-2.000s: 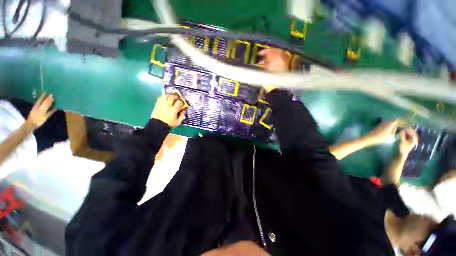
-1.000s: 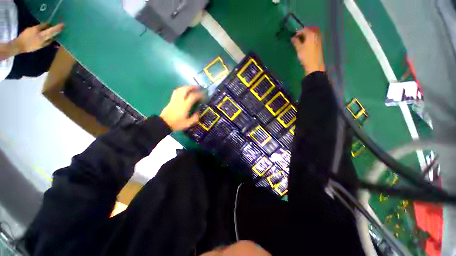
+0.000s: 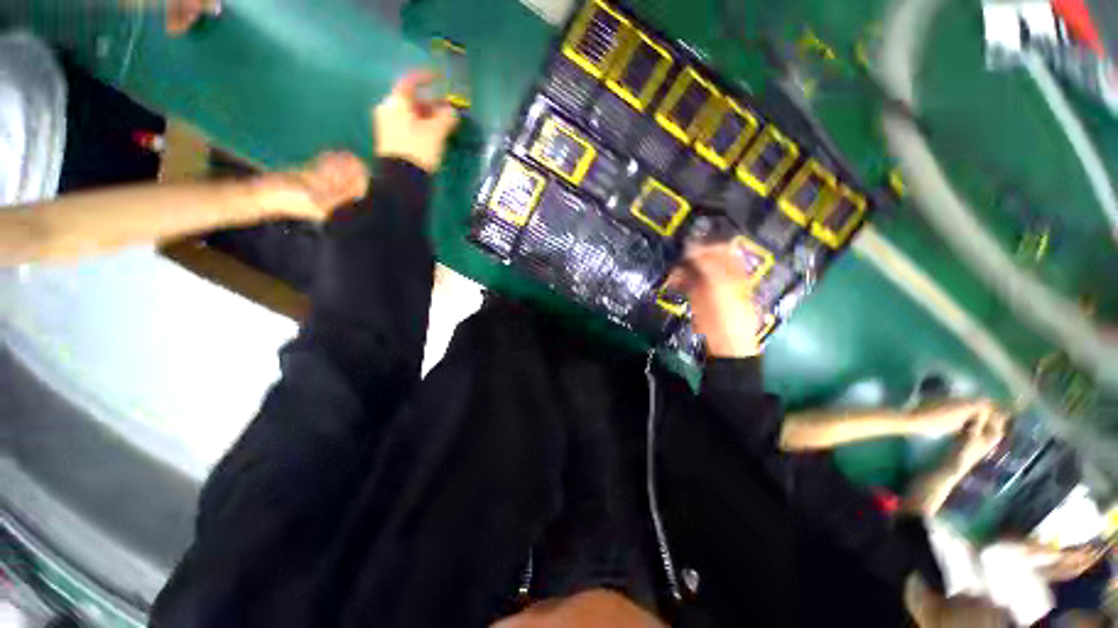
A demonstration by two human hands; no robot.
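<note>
A glossy black blister tray (image 3: 558,239) lies tilted on the green bench. Yellow-framed housings (image 3: 660,206) sit in its pockets, with a long row along the far edge. Several near pockets show no yellow frame. My left hand (image 3: 414,123) is off the tray's left side, its fingers pinched at the edge of a yellow-framed housing (image 3: 455,98), which is partly hidden. My right hand (image 3: 723,288) is over the tray's right part, blurred, with yellow frames beside and under the fingers. I cannot tell whether it grips one.
Another person's forearm and hand (image 3: 321,184) reach in at left, close to my left sleeve. Another person's hands (image 3: 969,423) are at right. A pale hose (image 3: 913,147) crosses the upper right. A brown carton (image 3: 233,270) is below the bench edge at left. Loose housings (image 3: 1034,245) lie far right.
My right hand has come back from the far green surface to over the tray. My left hand has moved from the tray's corner out to the left. The view has shifted, and more far-row frames show.
</note>
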